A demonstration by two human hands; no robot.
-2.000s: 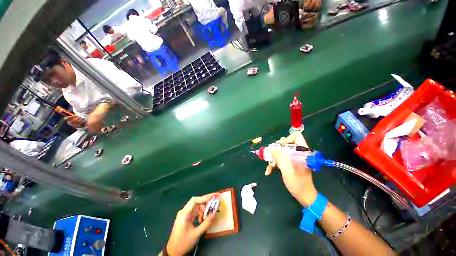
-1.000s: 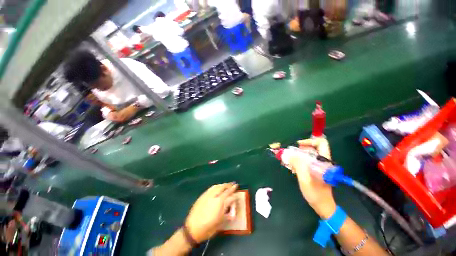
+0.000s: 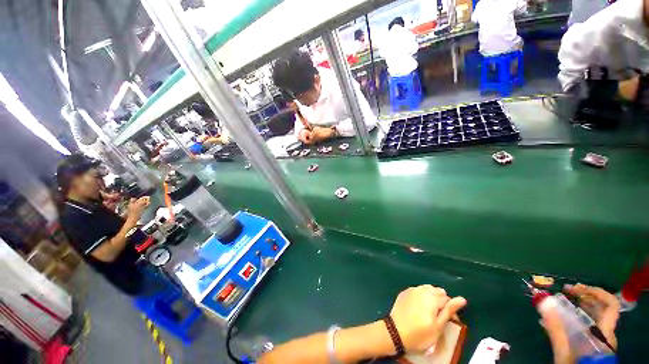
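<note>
My left hand (image 3: 421, 313) lies palm down over the reddish-brown framed pad (image 3: 454, 344) at the bottom centre. Its fingers hide what is beneath them, so I cannot tell if it holds a module. My right hand (image 3: 585, 320) is at the lower right, partly cut off by the edge. It is closed around the clear dispensing syringe (image 3: 567, 321), whose red end and thin needle point up and left. A crumpled white wipe (image 3: 488, 350) lies between the pad and the right hand. A red spare syringe (image 3: 635, 282) is cut off at the right edge.
A blue-and-white machine (image 3: 238, 263) with a clear cylinder stands left. Small modules (image 3: 341, 193) lie along the green belt (image 3: 441, 206). A black grid tray (image 3: 450, 129) sits across it. A small yellow piece (image 3: 542, 280) lies by the needle. A metal post (image 3: 242, 128) rises at left. Several people work around.
The view has swung left, bringing in the blue-and-white machine and a person in black; the red bin has left view. My left hand stays over the pad. My right hand still holds the syringe.
</note>
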